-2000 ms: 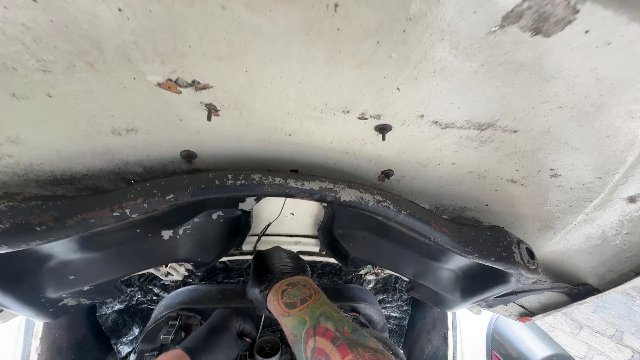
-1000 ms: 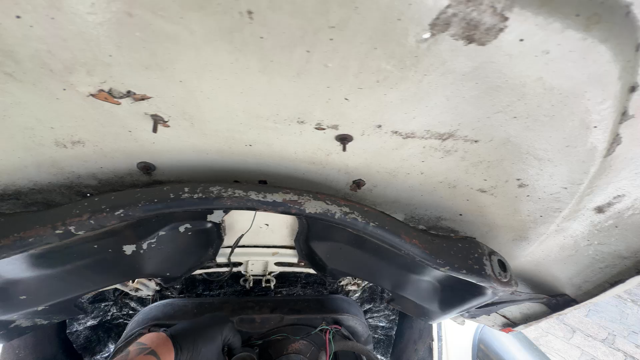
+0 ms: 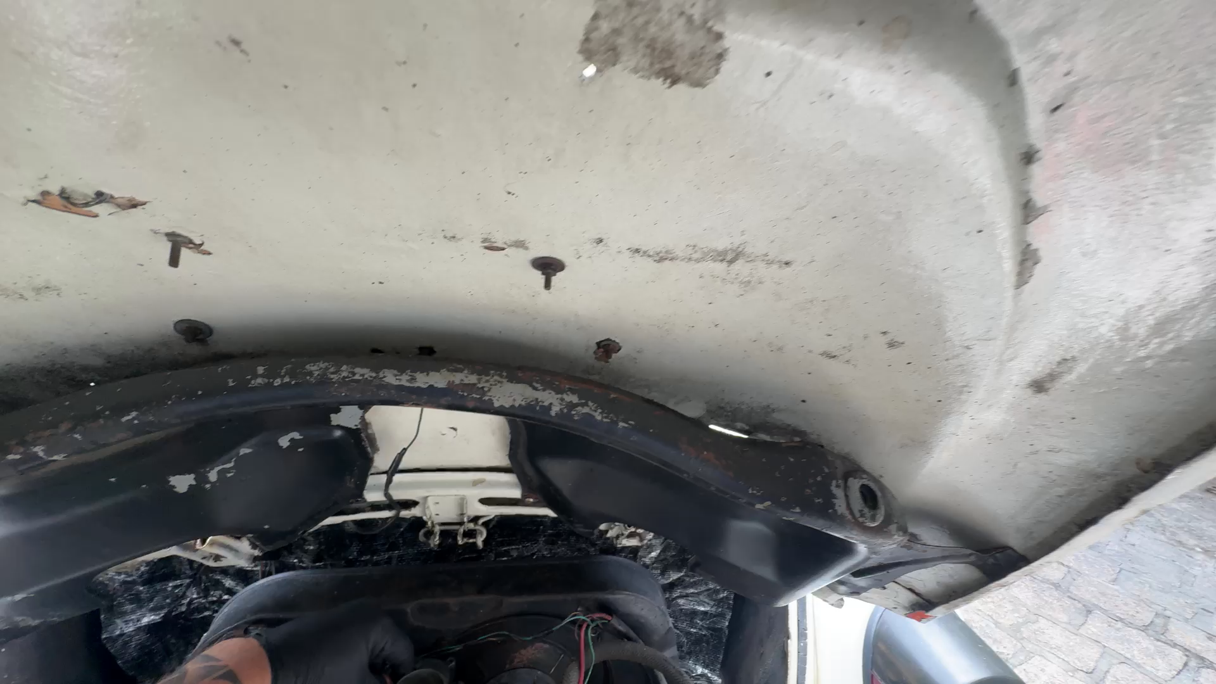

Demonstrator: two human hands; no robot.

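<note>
My left hand (image 3: 347, 641), in a black glove, is low at the left of centre in the head view, reaching in from the bottom edge. It lies beside a dark round engine part (image 3: 532, 655) near red and green wires (image 3: 583, 641). Its fingers are partly hidden against dark parts, so what they hold cannot be told. My right hand is not in view. A thin black wire (image 3: 399, 456) hangs in the opening of the black metal frame, above a pale metal latch bracket (image 3: 453, 518).
A black frame (image 3: 570, 404) with chipped paint arches across the view. Above it, a pale painted panel (image 3: 760, 171) carries several protruding bolts (image 3: 547, 268). Crinkled dark lining (image 3: 152, 613) surrounds a black housing (image 3: 446, 575). Stone paving (image 3: 1121, 589) shows at the lower right.
My right hand, earlier at the black wire in the frame's opening, has left the view. The wire hangs free of it. The view has shifted right.
</note>
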